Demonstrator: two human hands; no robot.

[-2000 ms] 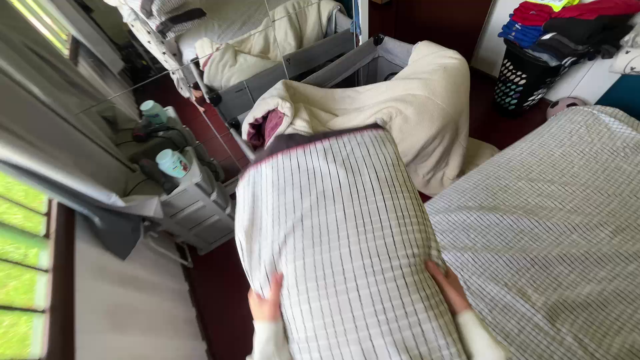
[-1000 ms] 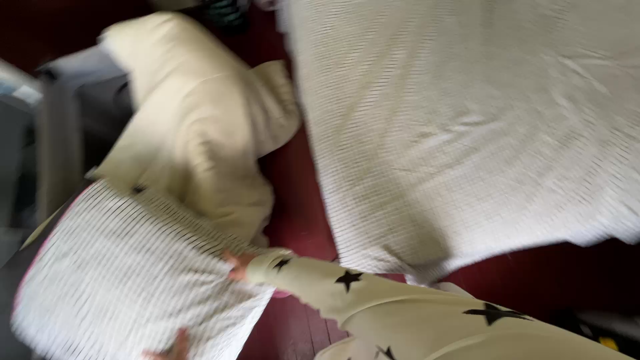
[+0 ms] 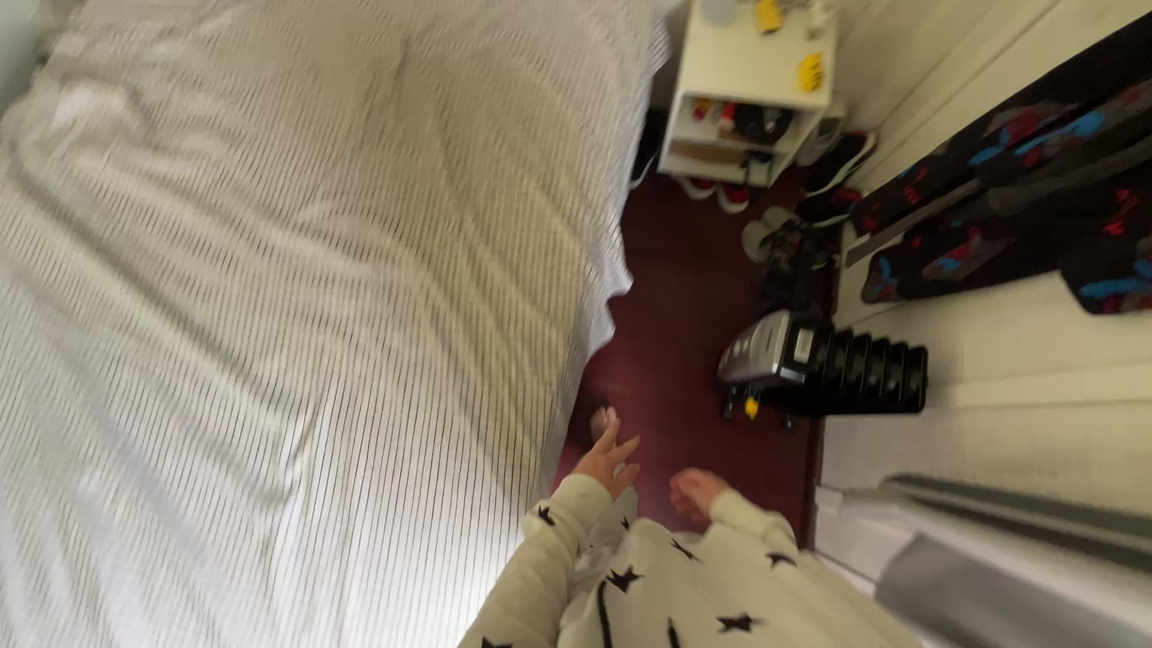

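My left hand [image 3: 610, 461] is empty, its fingers apart, over the dark red floor close to the side of the bed. To its right, my right hand [image 3: 697, 493] holds nothing that I can see; its fingers look curled, but blur hides how far. Both sleeves are cream with dark stars. A striped bedspread [image 3: 387, 297] with wrinkles covers the bed on the left, and its edge hangs down beside my left hand. A bare foot [image 3: 603, 419] shows just beyond my left fingertips.
A black and silver oil-filled radiator [image 3: 823, 364] stands by the wall. Farther off are a white bedside shelf [image 3: 756, 67] holding small things and several shoes [image 3: 837, 166] on the floor [image 3: 675, 270]. Dark patterned cloth [image 3: 999, 207] hangs at right.
The striped bundle that both hands held is out of my hands and out of view. The view has swung to the other side of the bed.
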